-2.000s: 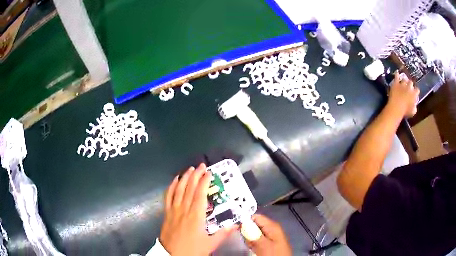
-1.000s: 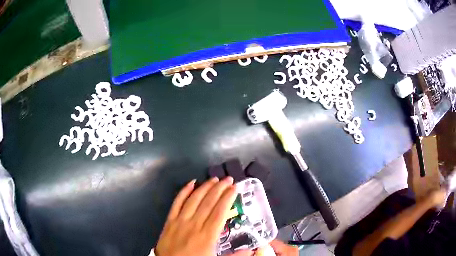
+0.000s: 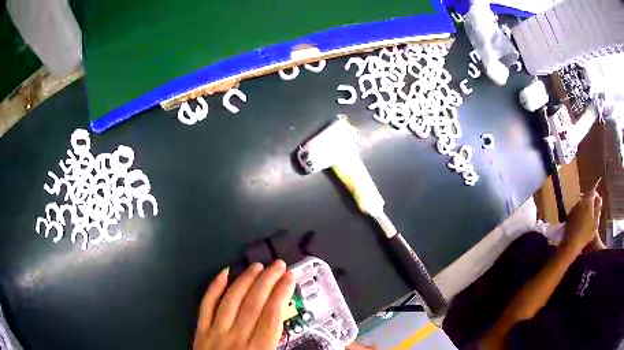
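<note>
A white housing (image 3: 327, 301) lies near the bench's front edge at the bottom of the view, its open side up. A green circuit board (image 3: 298, 307) with thin red leads and a white cord shows inside. My left hand (image 3: 243, 311) lies flat over the housing's left part, its fingers on the board side, holding it. Only a sliver of my right hand (image 3: 361, 346) shows at the bottom edge, beside the housing's lower right corner; what it does is cut off. Small black blocks lie behind the housing, hard to make out.
A white-headed mallet (image 3: 366, 198) lies right of centre, handle towards the front edge. U-clips lie in a left pile (image 3: 99, 195) and a right pile (image 3: 414, 89). A blue-edged green board (image 3: 267, 55) is behind. A person's arm (image 3: 540, 290) and another mallet (image 3: 534, 96) are at right.
The view has shifted. My right hand has dropped almost out of the picture, and the light cord piece at the housing's lower edge no longer shows. My left hand stays on the housing.
</note>
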